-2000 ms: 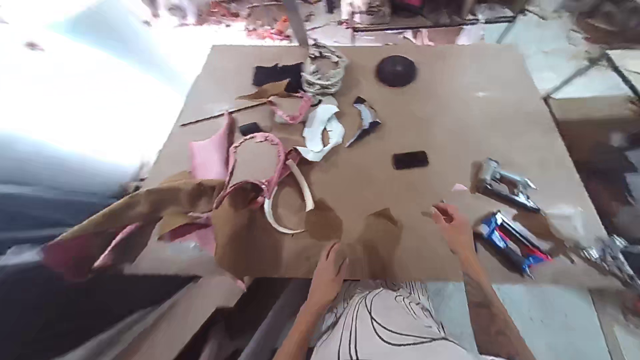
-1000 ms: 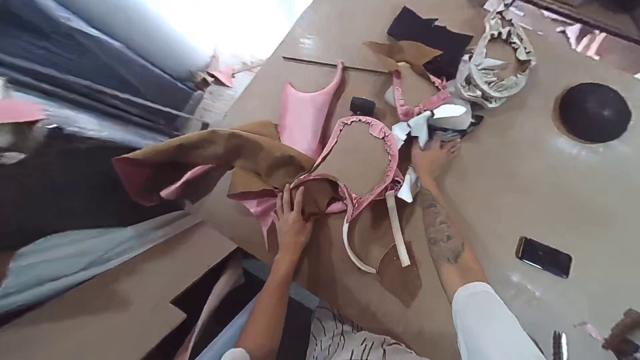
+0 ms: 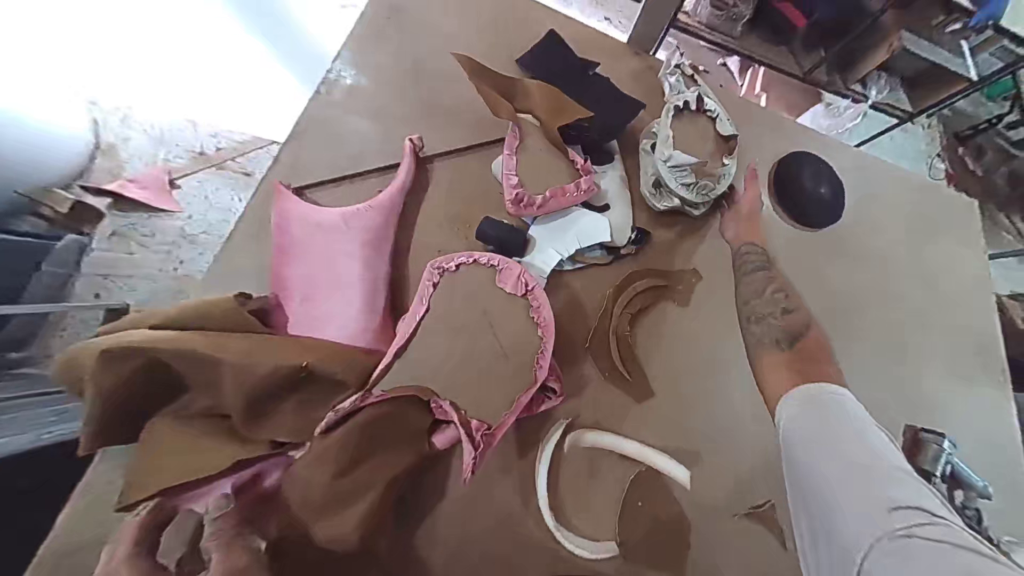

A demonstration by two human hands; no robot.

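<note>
At the lower left, my left hand [image 3: 192, 536] is at the edge of a bundle of brown and pink material [image 3: 232, 384]; its fingers are bent, and blur hides whether they grip it. My right hand [image 3: 742, 204] reaches up the table, beside a gathered off-white fabric ring [image 3: 692, 164], its fingers partly hidden; contact cannot be told. Just right of it lies a dark round dome [image 3: 808, 190]. A gathered pink ring piece [image 3: 548, 320] adjoins the bundle, with a pink panel [image 3: 336, 264] above. A curved brown piece [image 3: 624, 328] lies mid-table.
Two curved white strips [image 3: 544, 488] and a brown scrap [image 3: 654, 520] lie near the front. White pieces [image 3: 568, 232], a black cylinder [image 3: 502, 236], black fabric [image 3: 588, 88] and a thin rod [image 3: 464, 148] are farther back. A metal tool [image 3: 944, 464] is at the right.
My right hand has moved from the white pieces to beside the off-white ring. My left hand has moved toward the lower left along the bundle. The curved brown piece now shows mid-table.
</note>
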